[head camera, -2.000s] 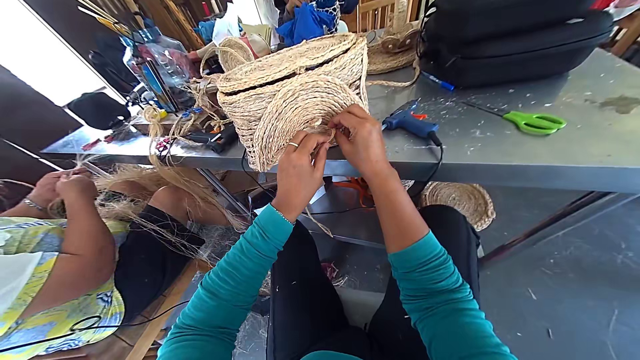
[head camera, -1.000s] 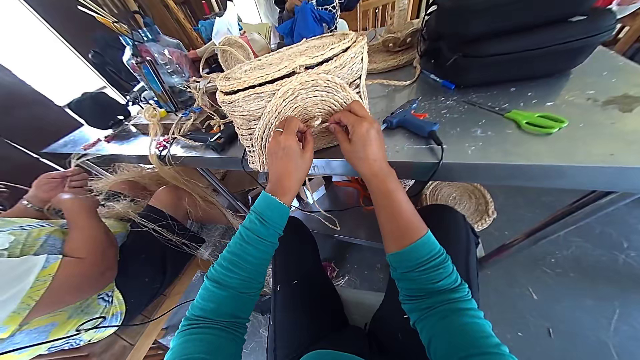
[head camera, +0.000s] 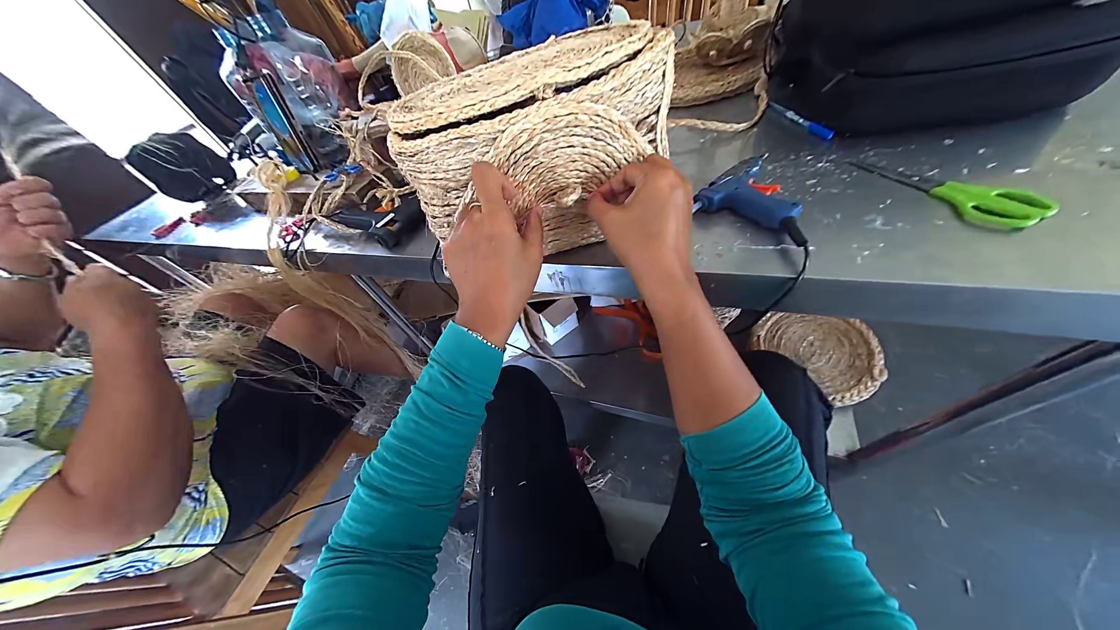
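Note:
A woven bag of braided natural fibre (head camera: 437, 175) stands at the table's front edge, a dark gap running along its top. Against its front lies a rounded coil of braided fibre (head camera: 569, 144). My left hand (head camera: 494, 249) grips the coil's lower left edge between thumb and fingers. On the coil's lower right, my right hand (head camera: 643, 210) pinches the edge beside a small knob of fibre. A loose fibre strand (head camera: 551, 350) hangs below the table edge between my arms. The exact grip of both fingertips is partly hidden.
Right of the bag lie a blue glue gun (head camera: 748, 197), green-handled scissors (head camera: 993, 203), a blue pen (head camera: 801, 121) and a black bag (head camera: 936, 61). A co-worker at the left holds fibre strands. Beneath the table are orange-handled scissors (head camera: 643, 322) and a round fibre piece (head camera: 822, 354).
My left hand has shifted along the coil's lower edge. The co-worker's hands have risen and moved apart, with a strand between them.

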